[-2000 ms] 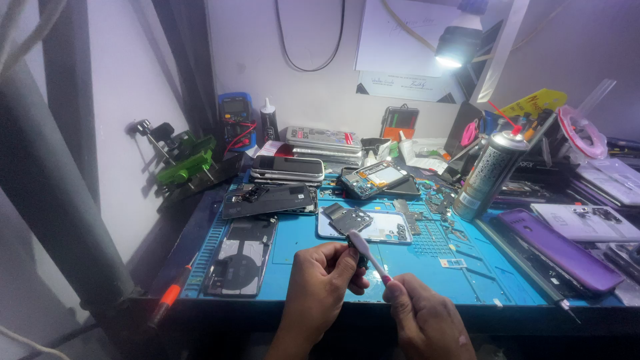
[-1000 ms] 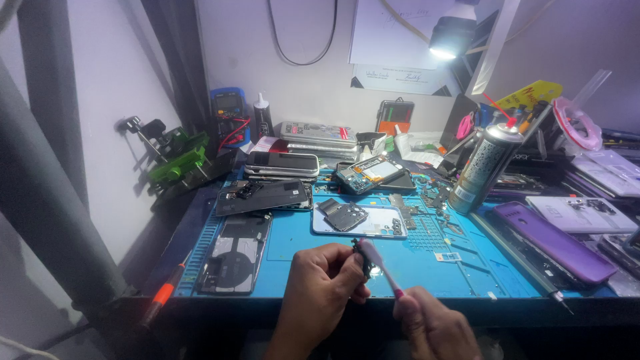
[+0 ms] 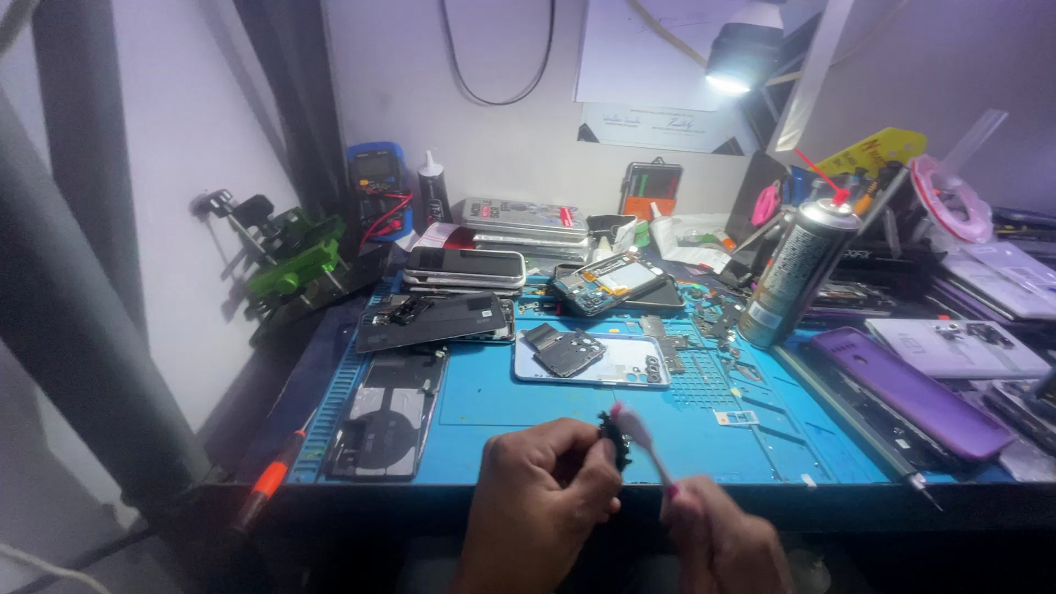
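My left hand point(image 3: 544, 495) pinches a small dark phone part point(image 3: 612, 441) between thumb and fingers, above the front edge of the blue repair mat point(image 3: 511, 408). In my right hand point(image 3: 726, 536) is a toothbrush point(image 3: 652, 450) with a pale handle, its blurred head against or close beside the upper end of the part. Behind my hands a light phone back cover point(image 3: 623, 371) lies on the mat with a black inner phone plate point(image 3: 569, 353) on it. Much of the small part is hidden by my left fingers.
Phone panels point(image 3: 384, 421) lie on the left, near a screwdriver with an orange handle point(image 3: 276, 474). An opened phone point(image 3: 610, 282) rests at the back. On the right stand a spray can point(image 3: 796, 272) and a purple phone case point(image 3: 916, 392). A lit lamp point(image 3: 742, 62) hangs above.
The toothbrush head has moved up along the dark part since a second ago. My left hand keeps its hold on the part, and the brush stays in my right hand.
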